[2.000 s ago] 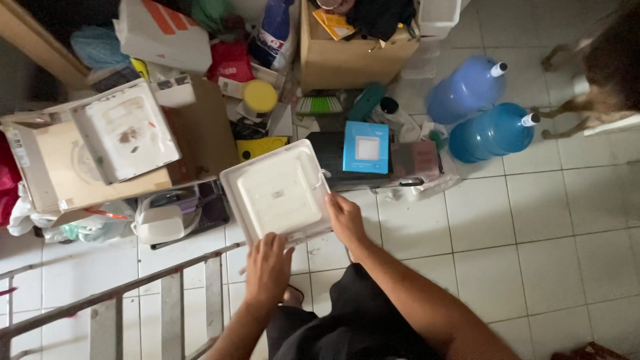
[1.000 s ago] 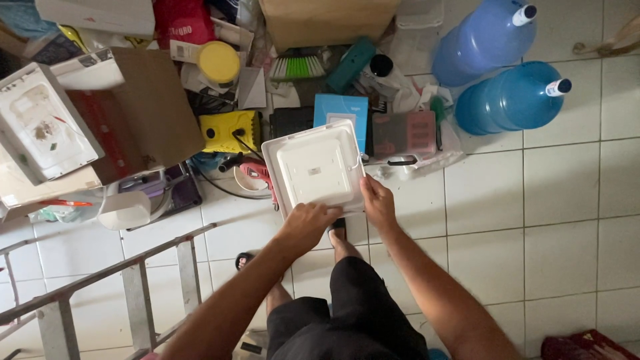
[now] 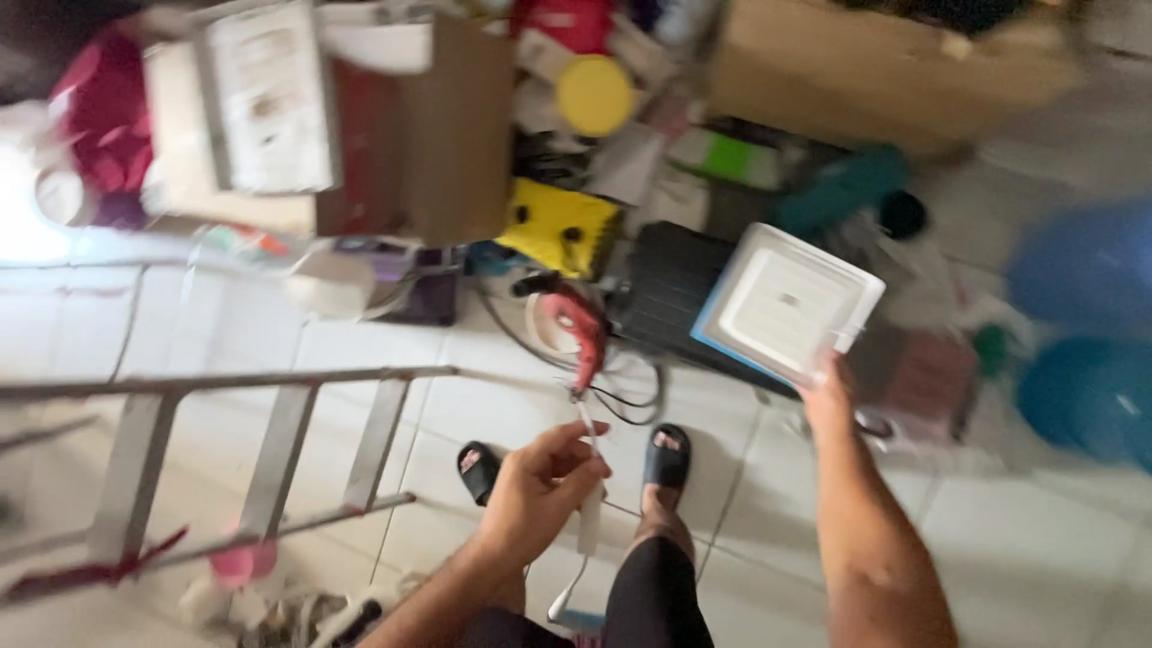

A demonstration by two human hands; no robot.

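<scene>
My right hand (image 3: 826, 382) grips the lower right edge of a square white panel, likely a light fixture (image 3: 785, 299). The panel lies over or just above a blue box (image 3: 711, 328), of which only an edge shows, by a black case (image 3: 670, 288). Nearer the middle, my left hand (image 3: 558, 472) pinches a thin white cable (image 3: 589, 421); a small white elongated block (image 3: 590, 522) hangs below the fingers, with a lead and white connector (image 3: 562, 601) under it. Beyond the left hand, a red power drill (image 3: 580, 328) lies with its black cord. Blur hides finer detail.
An aluminium ladder (image 3: 292, 423) lies at the left. Behind it is an open cardboard box (image 3: 463, 126) with a stained white tray (image 3: 270, 99) on top. A yellow case (image 3: 562, 225) sits beyond the drill. Blue water jugs (image 3: 1089, 396) are at the right. My sandalled feet stand on white tiles.
The white panel, earlier in both hands, has moved right over the blue box and is now in my right hand only. My left hand has let go of it and now holds the white cable.
</scene>
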